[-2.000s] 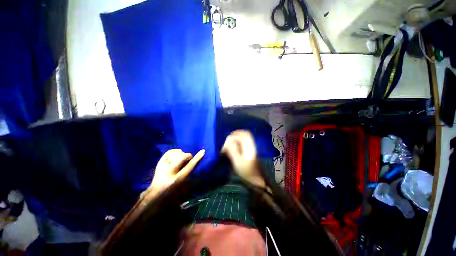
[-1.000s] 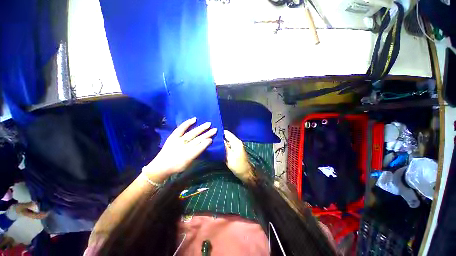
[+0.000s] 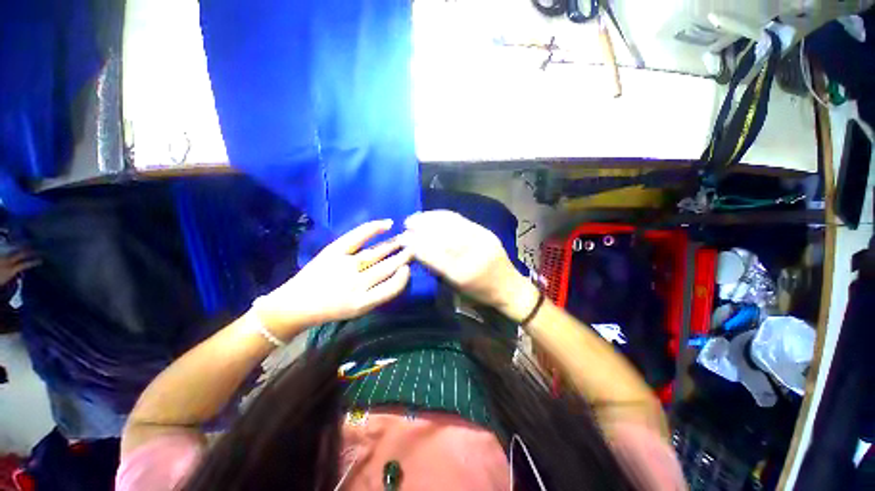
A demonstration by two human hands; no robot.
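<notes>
A bright royal-blue panel (image 3: 360,105) lies over the white table (image 3: 537,120) and hangs over its front edge toward my lap. My left hand (image 3: 350,278) lies palm down on the panel's near end, fingers pointing right. My right hand (image 3: 461,251) is at the panel's right edge, its fingertips close to those of my left hand. The cloth under the right fingers is mostly hidden, so I cannot tell whether they pinch it.
Black-handled scissors (image 3: 576,8), a wooden-handled tool (image 3: 611,62) and small snips (image 3: 537,45) lie at the back. Dark straps (image 3: 748,105) hang at the right. A red crate (image 3: 677,307) stands below right. Dark cloth (image 3: 106,268) hangs at the left.
My right hand has risen and turned inward over the panel's edge. My left hand stays on the cloth, its fingers now pointing more to the right. The left fingertips are now near the right ones.
</notes>
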